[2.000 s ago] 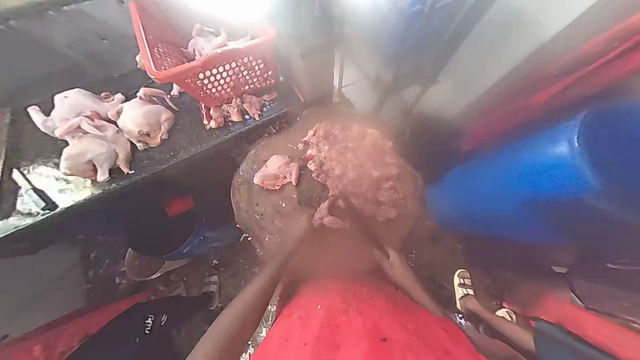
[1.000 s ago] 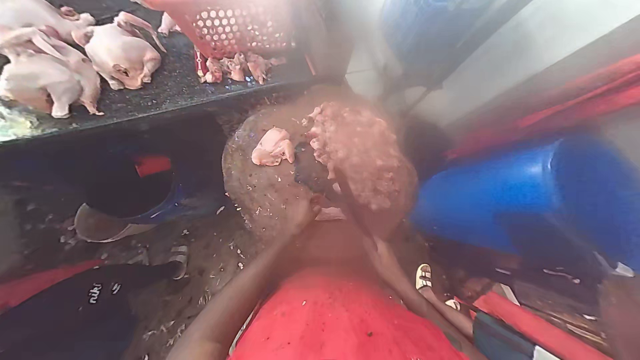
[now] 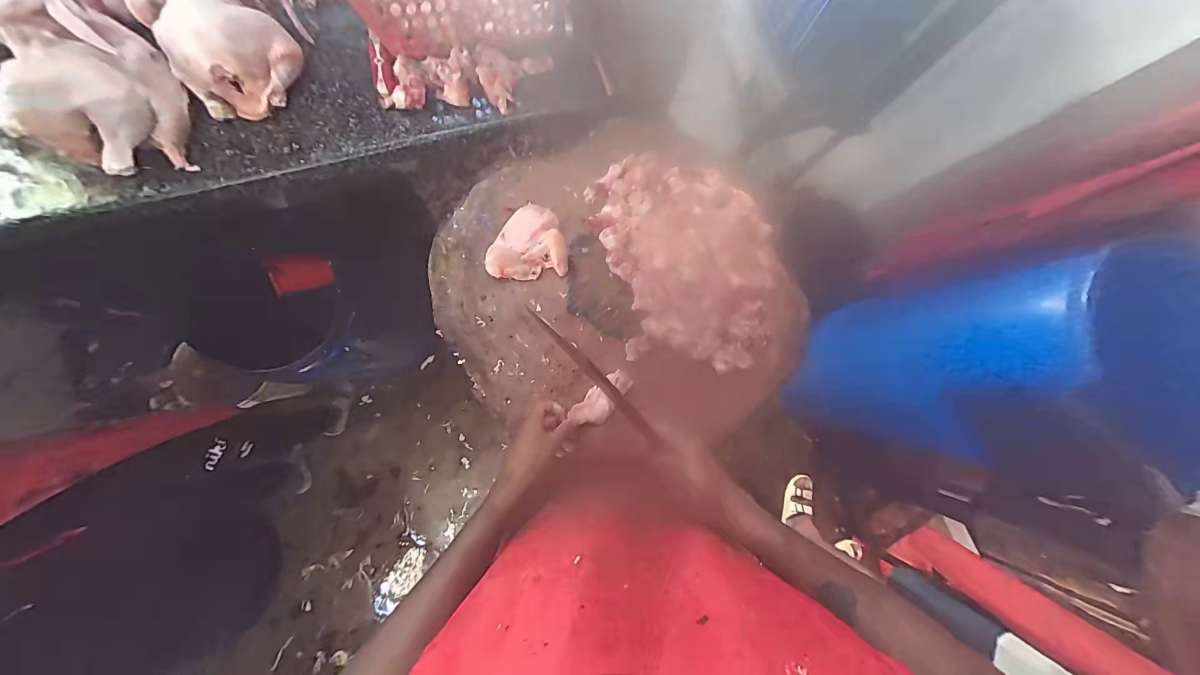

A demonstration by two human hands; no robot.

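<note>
My left hand [image 3: 546, 429] grips one end of a small piece of raw chicken [image 3: 594, 401] at the near edge of a round chopping block [image 3: 469, 309]. My right hand [image 3: 682, 469] is shut around the near end of a long knife [image 3: 586, 366]; its blade slants across the chicken piece and points up and left. A larger raw chicken piece [image 3: 527, 244] lies on the block's far left. A heap of cut chicken [image 3: 694, 253] covers the right half of the block. The view there is hazy, and the knife's handle is hidden in my right hand.
Plucked chickens [image 3: 225, 56] lie on a dark stone counter [image 3: 328, 122] at the upper left, with small chicken scraps [image 3: 455, 77] beside a red plastic basket [image 3: 469, 23]. A blue barrel [image 3: 966, 328] is at the right. A person's sandalled foot [image 3: 798, 499] is at the lower right.
The knife now lies slanted up and left across the small piece, where before it pointed more away from me. The view has shifted nearer the block.
</note>
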